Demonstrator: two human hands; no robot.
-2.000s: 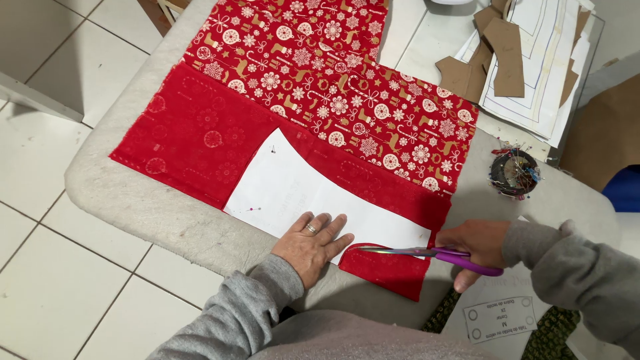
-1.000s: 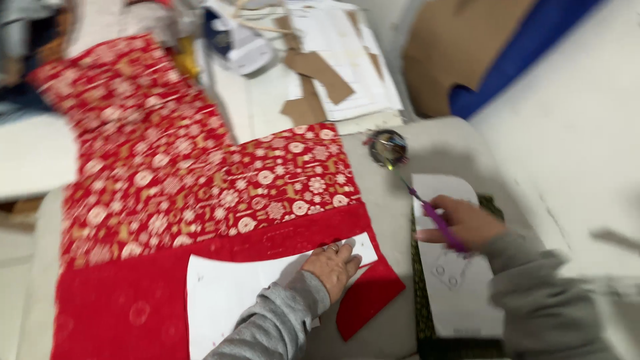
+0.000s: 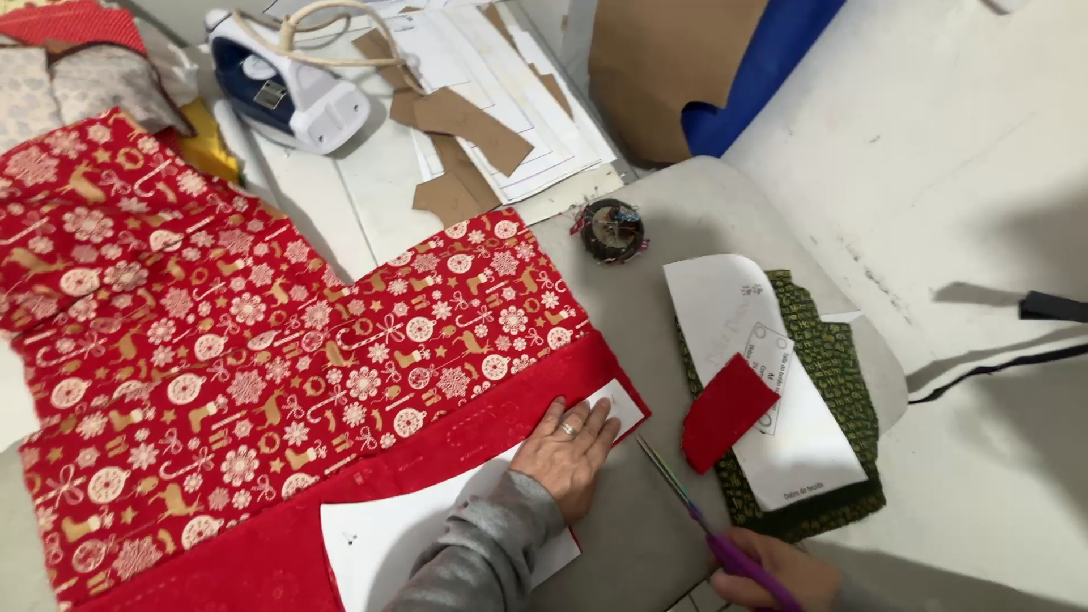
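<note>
My left hand (image 3: 568, 455), with a ring, lies flat on a white paper pattern piece (image 3: 399, 531). Under the paper is plain red fabric (image 3: 229, 544), beside red fabric printed with snowflakes and reindeer (image 3: 246, 340). At the lower right my right hand (image 3: 769, 569) holds purple-handled scissors (image 3: 667, 467), their blades together and their tip just off the fabric's corner. A small cut red scrap (image 3: 729, 412) rests on another white paper pattern (image 3: 799, 450), which lies over green patterned fabric (image 3: 824, 374).
A round pincushion full of pins (image 3: 614, 231) sits beyond the fabric. A clothes iron (image 3: 285, 85) with a cord stands at the back left. Brown card pieces (image 3: 472, 127) and paper sheets (image 3: 552, 161) lie near it. A black strap (image 3: 994, 365) hangs at the right.
The red piece by the paper pattern has been cut off and now lies on the white paper at the right. The scissors have moved back beside the red fabric. The view has shifted right.
</note>
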